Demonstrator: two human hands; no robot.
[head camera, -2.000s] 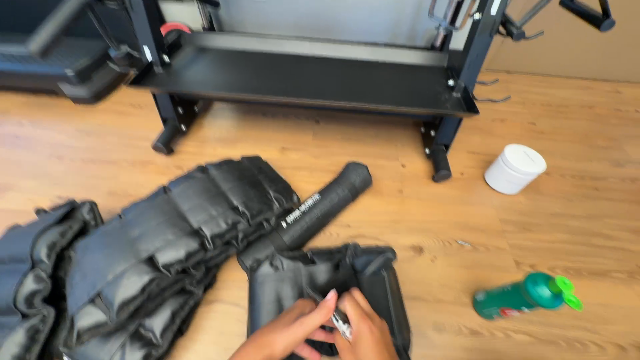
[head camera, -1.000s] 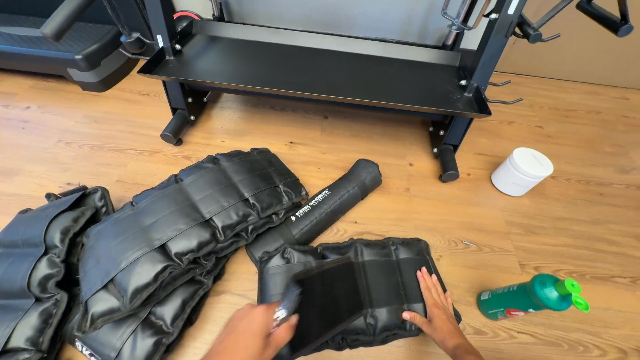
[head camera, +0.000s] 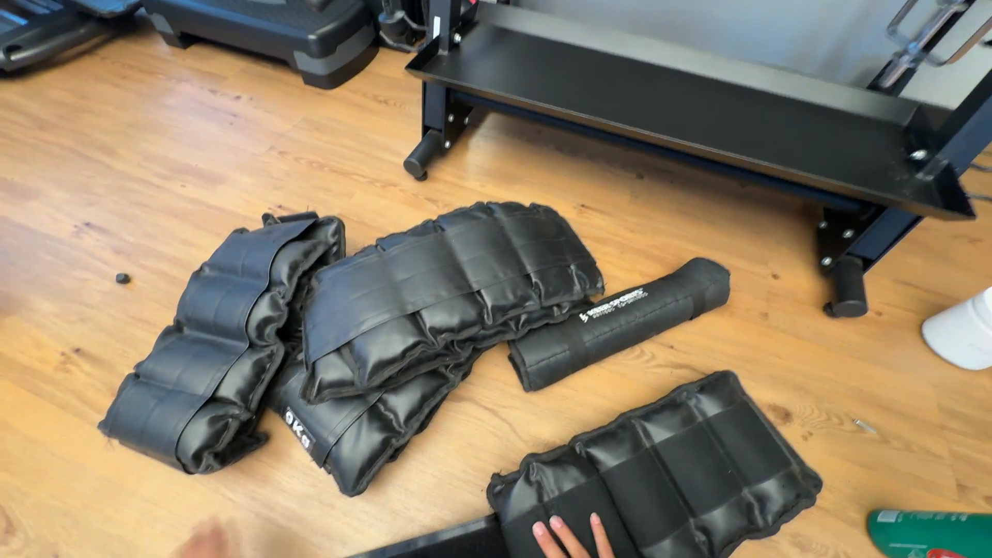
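Note:
A black segmented ankle weight (head camera: 682, 465) lies flat at the lower right, its strap (head camera: 442, 540) stretched out leftward. My right hand (head camera: 570, 539) rests on its lower left part with the fingers apart; the palm is cut off by the frame. At the bottom left, my left hand (head camera: 205, 540) is a blur at the frame edge, so its grip cannot be made out. Further up lie more black weights: one at the left (head camera: 201, 349), one in the middle (head camera: 457, 294) on top of another (head camera: 372, 434). A rolled black pad (head camera: 620, 325) touches the middle weight's right end.
A black rack with a long tray shelf (head camera: 666, 101) stands behind the weights. A white tub (head camera: 961, 329) and a green bottle (head camera: 930, 533) are at the right edge. Black gym equipment (head camera: 271, 31) stands at the upper left, and a small dark piece (head camera: 122, 277) lies on the wood floor.
The view has swung left. The strap that lay over the near weight a second ago now extends to its left. My left hand has moved away from the weight.

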